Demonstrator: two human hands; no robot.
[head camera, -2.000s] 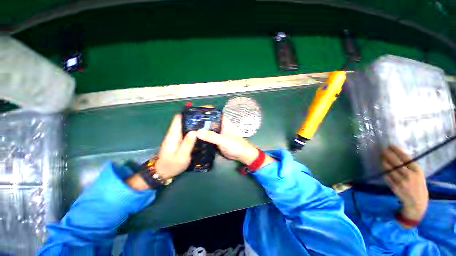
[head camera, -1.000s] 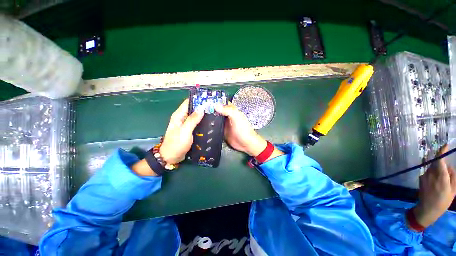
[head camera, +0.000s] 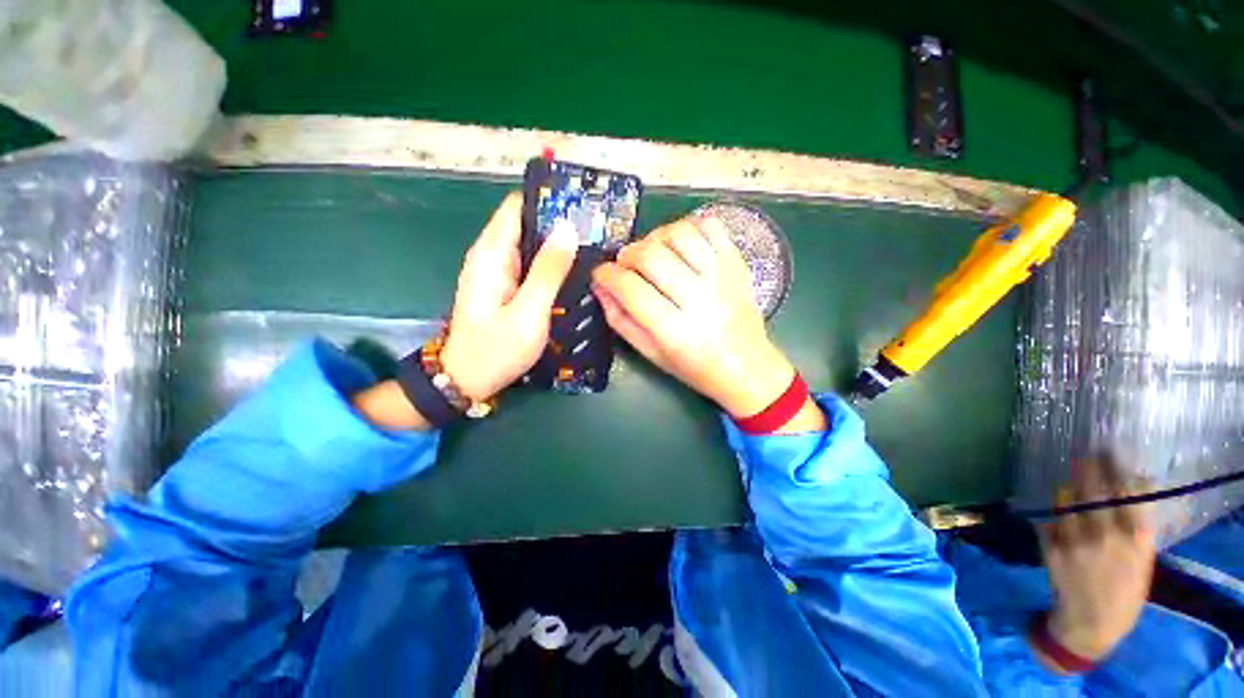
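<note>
A black phone assembly (head camera: 584, 218) with its back open lies on the dark green bench, its blue and silver board at the far end. My left hand (head camera: 502, 307) grips its left side, thumb on the board. My right hand (head camera: 689, 314) is over the phone's right edge, fingers bent together near its middle; whether the fingertips hold anything is hidden. A round screw dish (head camera: 767, 262) lies right of the phone, partly behind my right hand. A yellow electric screwdriver (head camera: 975, 288) lies to the right, dark nose towards me.
Clear plastic trays stand at the left (head camera: 82, 341) and right (head camera: 1153, 321). A whitish cylinder (head camera: 116, 75) lies above the left trays. Waiting phones (head camera: 935, 102) lie on the green belt beyond the pale edge (head camera: 409, 143). Another person's hand (head camera: 1098, 559) is at the lower right, by a black cord.
My right hand has moved from the board to the phone's middle, its fingers now bent together. My left hand still holds the phone. The other person's hand has moved. The camera view has shifted.
</note>
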